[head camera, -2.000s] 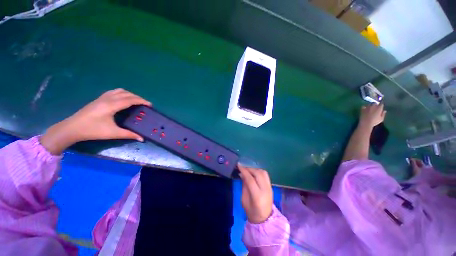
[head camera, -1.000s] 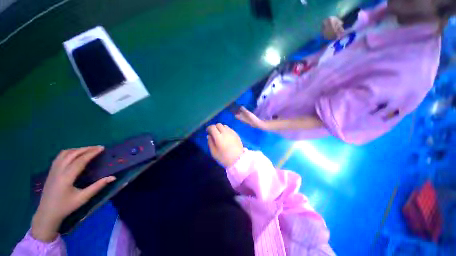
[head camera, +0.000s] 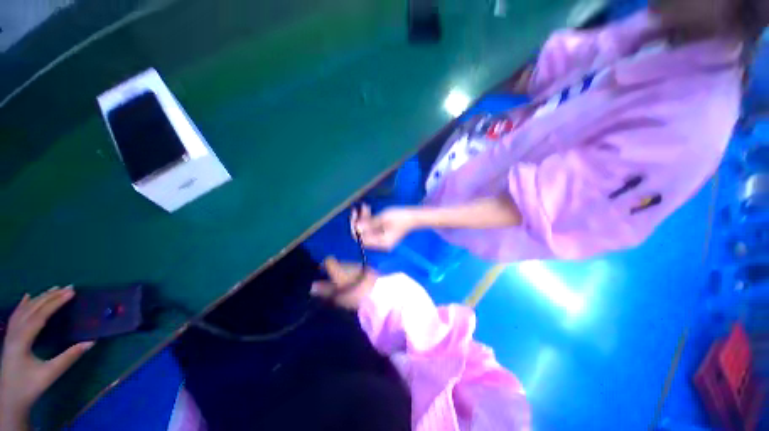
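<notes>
The black power strip (head camera: 105, 312) lies near the bench edge at the lower left, partly out of the picture. My left hand (head camera: 35, 345) grips it across its width, fingers on the far side and thumb on the near side. A dark cable (head camera: 253, 337) runs from the strip's right end over the bench edge and across my lap to my right hand (head camera: 341, 284). My right hand is blurred; whether its fingers close on the cable is unclear. The cable continues up to another person's hand. A black-faced phone (head camera: 147, 135) lies on a white box (head camera: 199, 170).
A worker in pink (head camera: 582, 177) sits close at the right, with a forearm reaching toward my right hand. A dark object (head camera: 424, 23) lies on the green bench (head camera: 278, 168) at the top. Blue floor, blue stools and a red object (head camera: 727, 379) are at the right.
The view has swung right. My right hand has left the strip's end and is now by the cable over my lap. The other person's hand has come to the cable. My left hand stays on the strip.
</notes>
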